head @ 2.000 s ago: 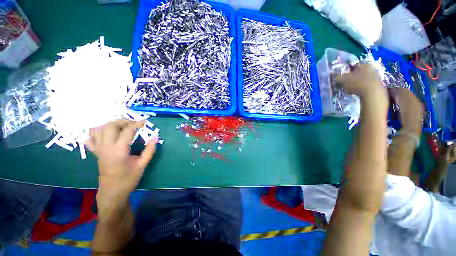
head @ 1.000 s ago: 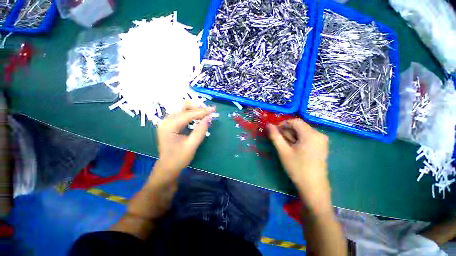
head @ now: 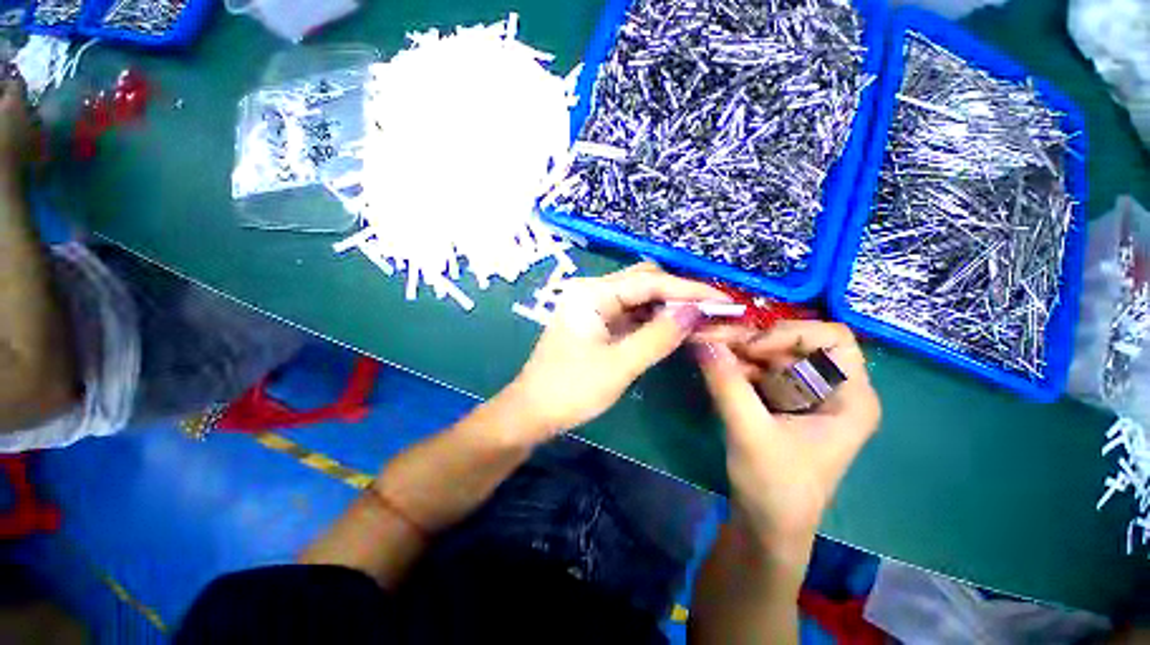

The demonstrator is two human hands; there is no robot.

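Observation:
My left hand pinches a short white sleeve between thumb and fingertips. My right hand is just right of it, its fingertips close to the sleeve's right side; whether they touch is unclear. A dark and silver blocky metal tool is held in the right palm under curled fingers. Fine red pieces lie behind the fingertips, partly hidden by both hands. A bright pile of white sleeves lies left of the bins.
A blue bin of short metal tubes and a blue bin of thin rods stand side by side beyond my hands. A clear bag lies left of the pile. More white pieces are at the right edge. Another person's arm is at left.
Both hands have come together below the left bin, the left moving right. The tool now shows in the right hand. The view has swung, so the bench things sit further right in the picture.

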